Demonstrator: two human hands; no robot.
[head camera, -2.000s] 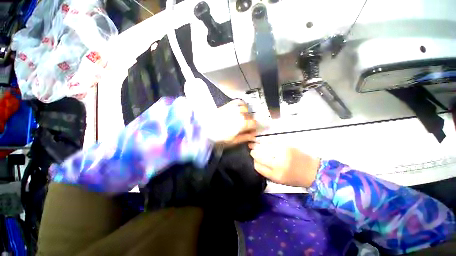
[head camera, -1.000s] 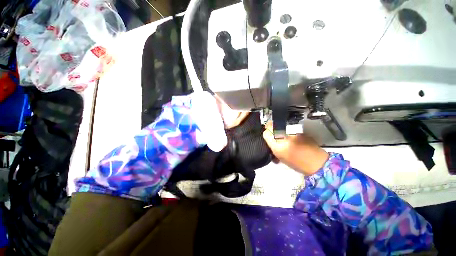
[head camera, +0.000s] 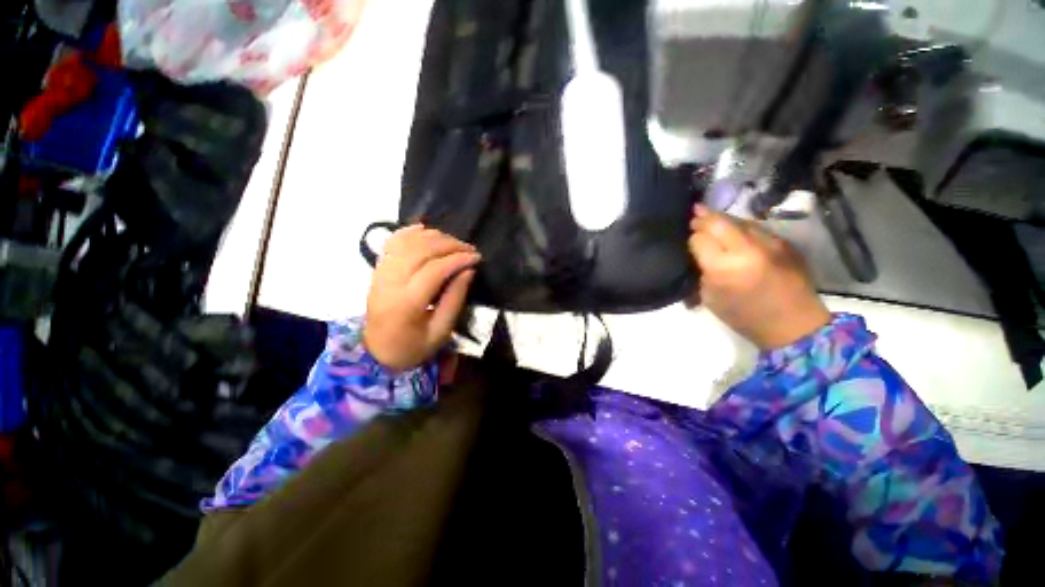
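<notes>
A black and camouflage padded panel (head camera: 527, 172) lies on the white table, its curved end towards me, with thin black straps hanging off that end. My left hand (head camera: 418, 292) grips its near left edge, fingers curled over it. My right hand (head camera: 751, 275) pinches its right edge beside the needle area of the white sewing machine (head camera: 733, 92). The needle itself is blurred and I cannot make it out. A white paddle-shaped part (head camera: 594, 149) hangs over the panel and hides some of it.
A clear plastic bag with red marks (head camera: 229, 40) is at the upper left. Piled camouflage pieces (head camera: 149, 355) and a blue bin (head camera: 86, 128) are at the left. A loose black webbing piece (head camera: 991, 264) lies at the right. A purple apron covers my lap.
The panel is now spread out in front of me instead of bunched under my hands. My left hand has moved left and nearer to me. My view has shifted, and the machine appears further right.
</notes>
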